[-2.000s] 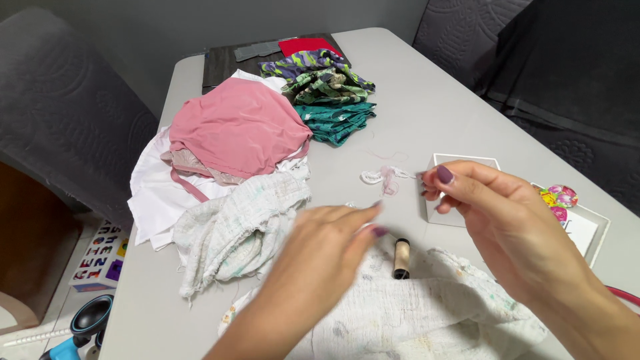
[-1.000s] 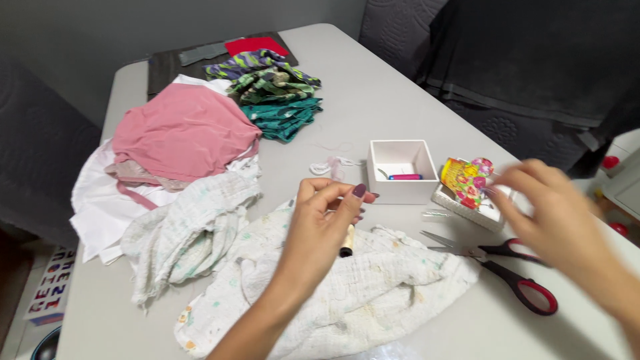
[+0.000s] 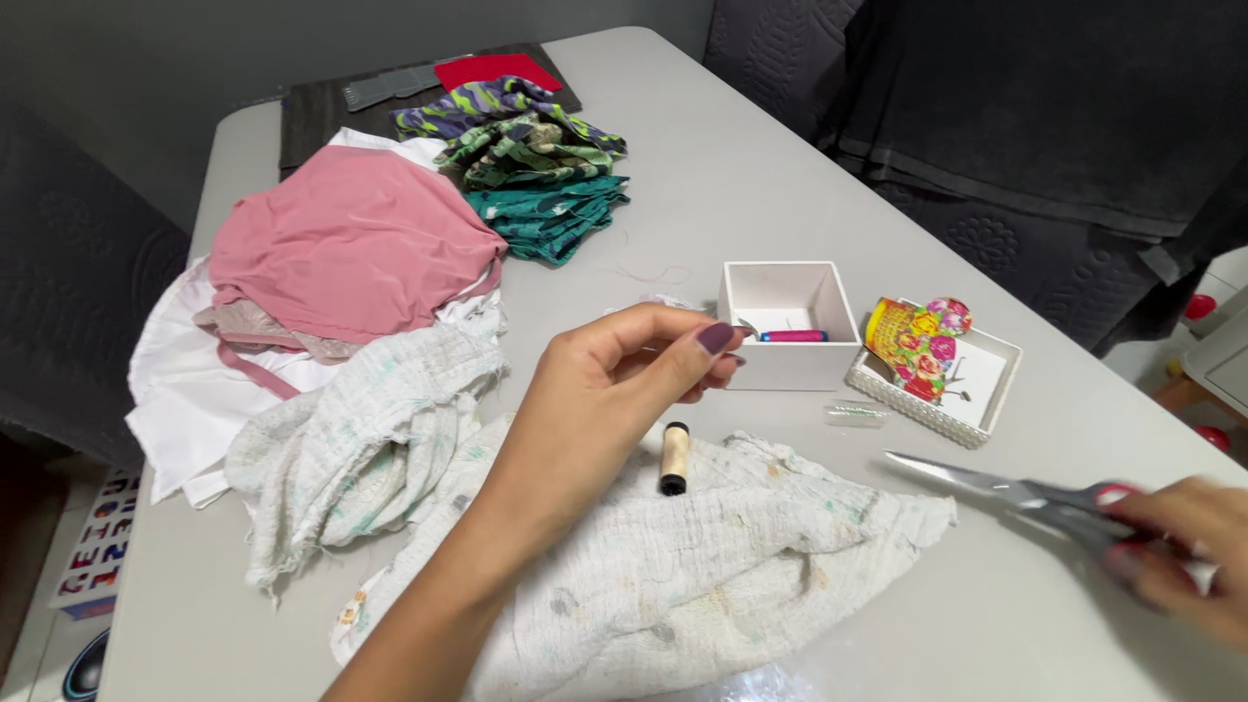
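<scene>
My left hand (image 3: pixel 634 390) is raised over the table with thumb and forefinger pinched together; whatever is between them is too small to make out. At the right edge my right hand (image 3: pixel 1185 556), blurred, grips the handles of a pair of scissors (image 3: pixel 1024 495), whose blades point left. Below my left hand a spool of cream thread (image 3: pixel 675 458) rests on a crumpled white printed muslin cloth (image 3: pixel 682 575). Behind my left fingertips stands a white box (image 3: pixel 790 366) with a pink spool (image 3: pixel 795 335) inside. A small clear tube (image 3: pixel 856 413) lies in front of the box.
A white lid (image 3: pixel 996 390) holding a floral card (image 3: pixel 921 346) lies right of the box. Pink fabric (image 3: pixel 356 239), white cloth and another muslin cloth (image 3: pixel 370 439) are heaped at left. Folded patterned fabrics (image 3: pixel 546 214) and a dark mat (image 3: pixel 312 122) lie farther back. Dark chairs flank the table.
My right hand, near the lid one second ago, has moved down to the scissors, which lay on the table, and taken hold of them. My left hand stays raised with its fingertips pinched.
</scene>
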